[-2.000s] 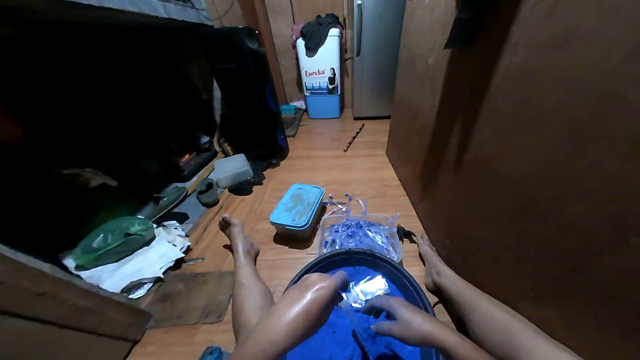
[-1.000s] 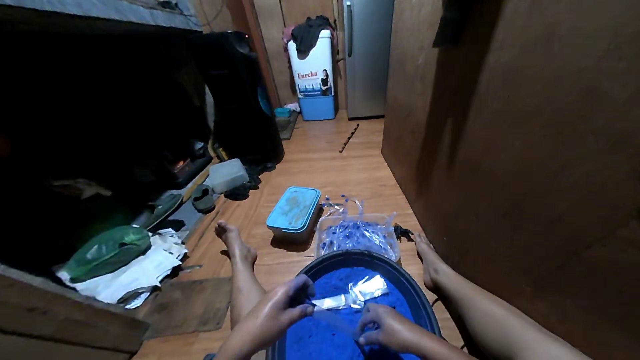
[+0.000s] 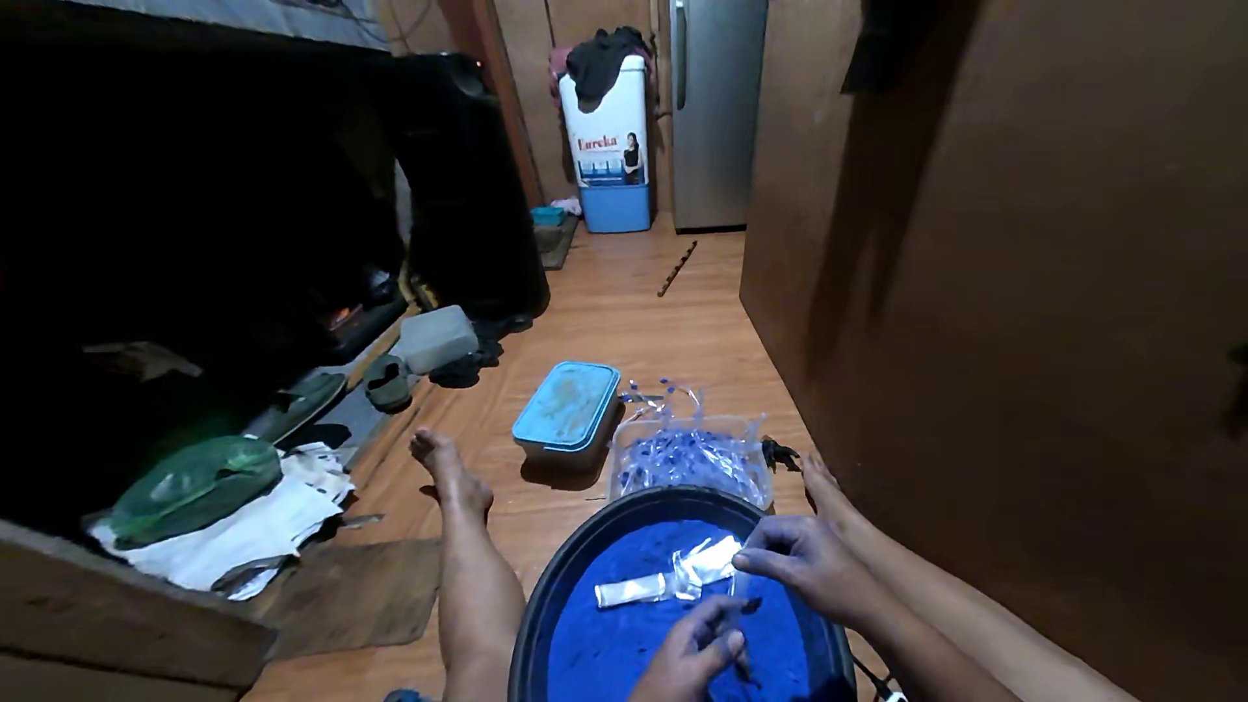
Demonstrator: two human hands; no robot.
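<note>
A black round tub (image 3: 556, 575) holding blue powder (image 3: 595, 643) stands between the person's legs. On the powder lie clear plastic sleeves (image 3: 634, 590), some bunched at the right. My right hand (image 3: 795, 561), stained with blue, pinches the top of a small clear plastic sleeve above the tub's right side. Just below and left of it, my left hand (image 3: 692, 648) has its fingers curled near the sleeve's lower part; its exact hold is unclear. Dark, thin pieces show by its fingertips. Beyond the tub, a clear plastic container (image 3: 624, 458) holds many small blue-filled sleeves (image 3: 687, 458).
A food container with a light-blue lid (image 3: 568, 405) sits on the wood floor. Bare legs flank the tub. Slippers (image 3: 388, 382), a green plastic bag (image 3: 200, 487) and white cloth (image 3: 156, 551) lie left. A brown wooden panel (image 3: 1024, 292) bounds the right side.
My right hand has moved up and right from over the powder to the tub's right rim. My left hand has moved right from the tub's left side toward its middle.
</note>
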